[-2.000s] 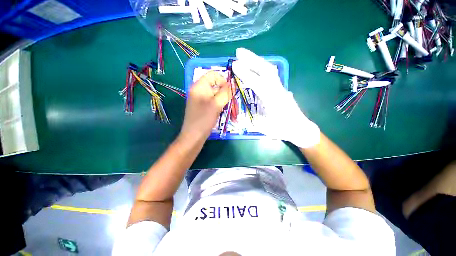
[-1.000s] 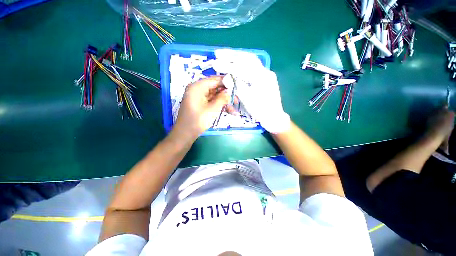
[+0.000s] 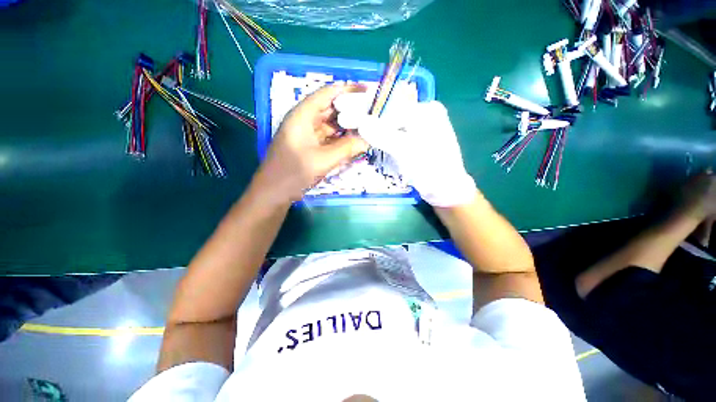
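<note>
A wire harness (image 3: 387,84) with several coloured wires is held over the blue tray (image 3: 264,106), loose tips pointing away from me. My right hand (image 3: 420,145), in a white glove, is closed around its lower part. My bare left hand (image 3: 314,141) meets the gloved fingertips, its thumb and fingers curled at the near end of the harness. The fingers hide that end and any plug or white part there. Small white plastic pieces (image 3: 334,185) fill the tray under the hands.
Unfinished harnesses (image 3: 140,114) lie left of the tray, more behind it. Finished assemblies (image 3: 522,102) with white tubes lie to the right, with a larger pile (image 3: 604,59) beyond. A clear plastic bag (image 3: 337,12) is behind the tray. Another person's arm (image 3: 644,239) is at the right.
The harness wires hung down towards me two seconds ago; now they point up and away between my hands. My right hand has closed around the bundle. The camera view has shifted.
</note>
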